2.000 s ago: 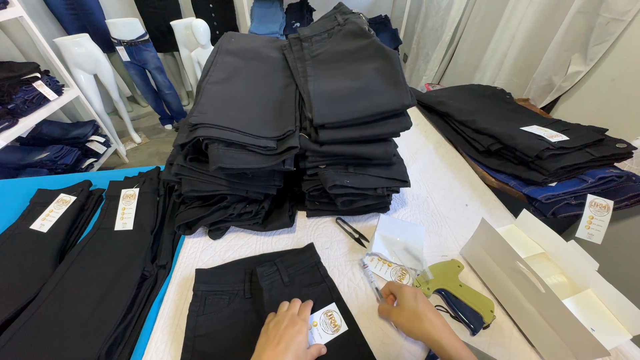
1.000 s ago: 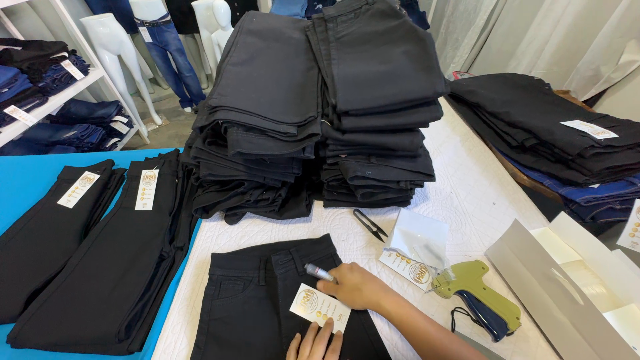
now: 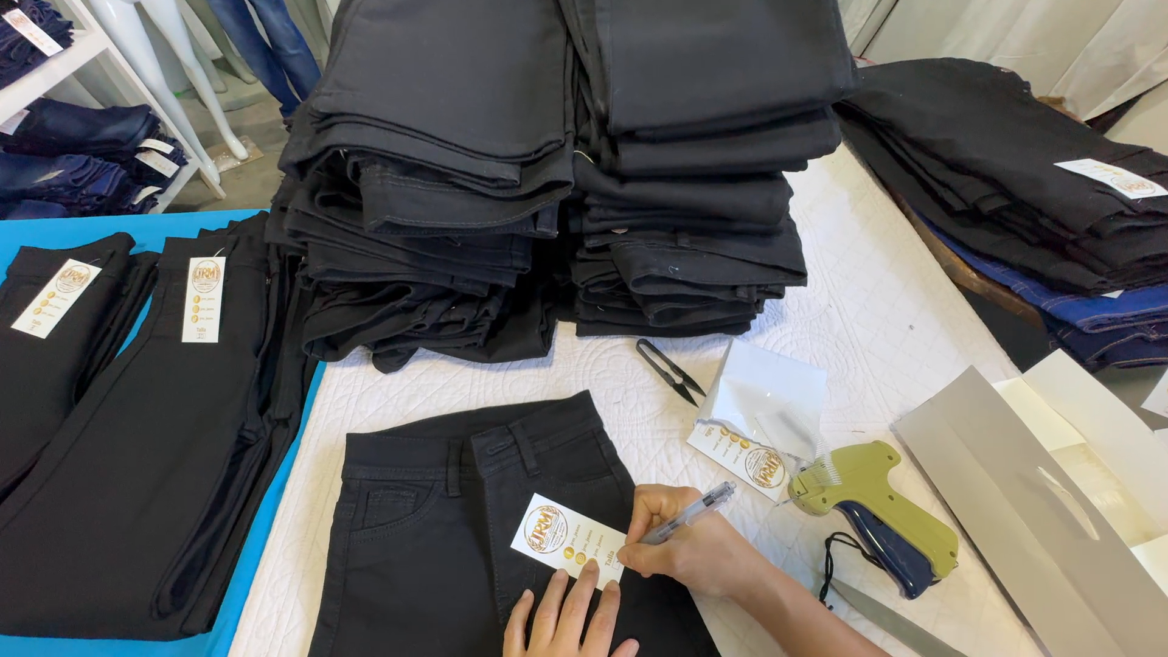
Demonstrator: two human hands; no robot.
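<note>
Black trousers (image 3: 411, 547) lie on the white quilted cover, with a white printed hang tag (image 3: 568, 540) on top of them. The fingertips of my left hand (image 3: 570, 616) rest on the lower edge of the tag, fingers apart. A clear-barrelled pen (image 3: 689, 513) is held in my right hand (image 3: 684, 547), its tip at the tag's right end; the tip itself is hidden by the fingers. To the right lie a green and dark blue tagging gun (image 3: 876, 511), another hang tag (image 3: 737, 456) partly under a white paper packet (image 3: 766, 392), and black thread snips (image 3: 669, 371).
Folded black trousers stand in tall stacks (image 3: 438, 82) behind. On blue cloth at the left lie tagged black trousers (image 3: 137, 456). An open white box (image 3: 1022, 511) is at the right, near a grey blade-like thing (image 3: 890, 620). More garments (image 3: 1013, 164) lie back right.
Two seconds ago my right hand was beside the tagging gun; it came over to the trousers with the pen and is now at the tag. The tag lies flatter under my left fingers.
</note>
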